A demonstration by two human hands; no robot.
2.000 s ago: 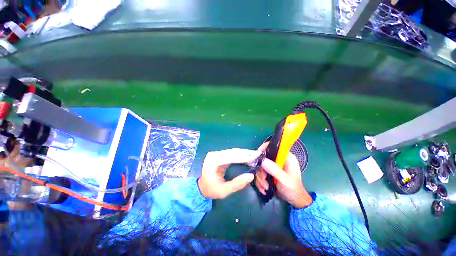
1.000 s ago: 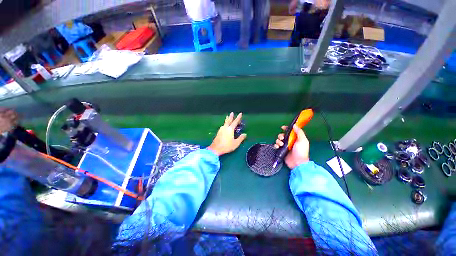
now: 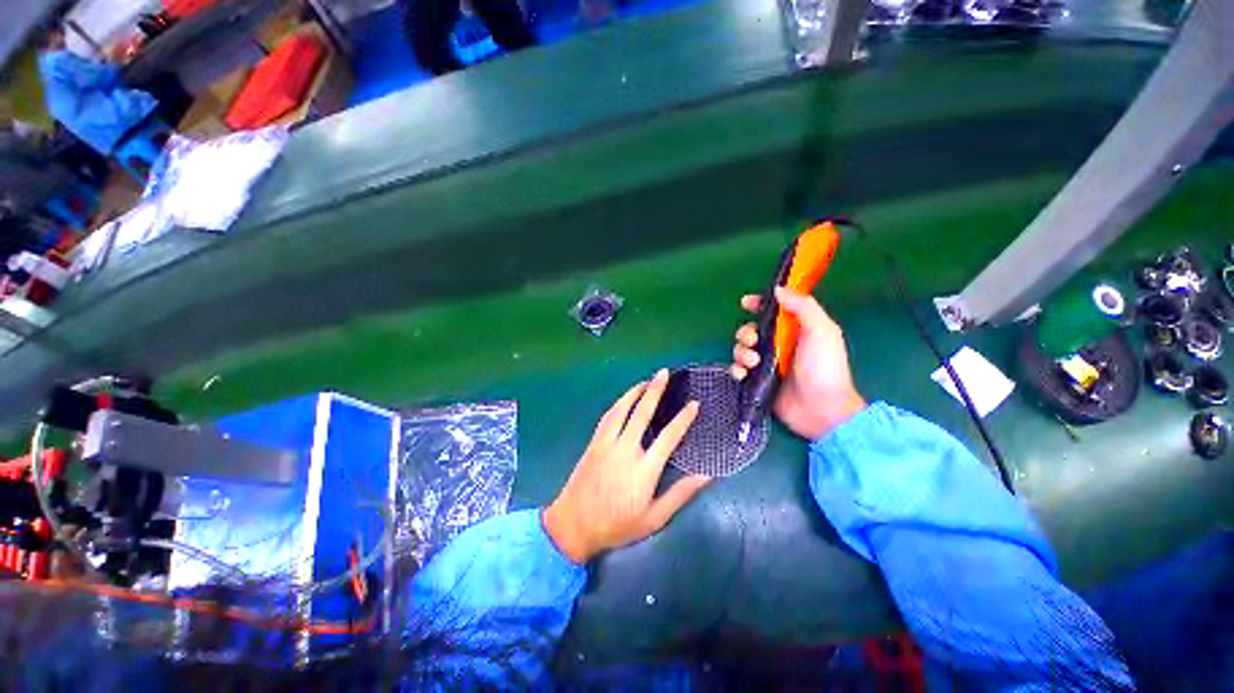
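Observation:
My right hand (image 3: 809, 363) is closed around the orange and black electric screwdriver (image 3: 801, 278). Its bit points down over the right part of the round screw dish (image 3: 717, 447), which has a grey mesh-like floor. My left hand (image 3: 625, 474) lies at the dish's left side, fingers spread, with fingertips over its rim and floor; I see nothing held in it. A small round dark assembly (image 3: 596, 311) lies alone on the green belt, beyond my left hand. Small screws cannot be made out in the dish.
A blue box-shaped fixture (image 3: 250, 521) and a clear bag (image 3: 458, 474) are at left. At right are a grey post (image 3: 1110, 169), white paper slip (image 3: 974, 382), dark coil (image 3: 1079, 379) and several loose round parts (image 3: 1202, 332). The black cord (image 3: 947, 366) runs right of my right hand.
Two seconds ago both hands were together at a small dark part. My left hand has since left the part on the belt and come back to the dish. The screwdriver bit is now over the dish.

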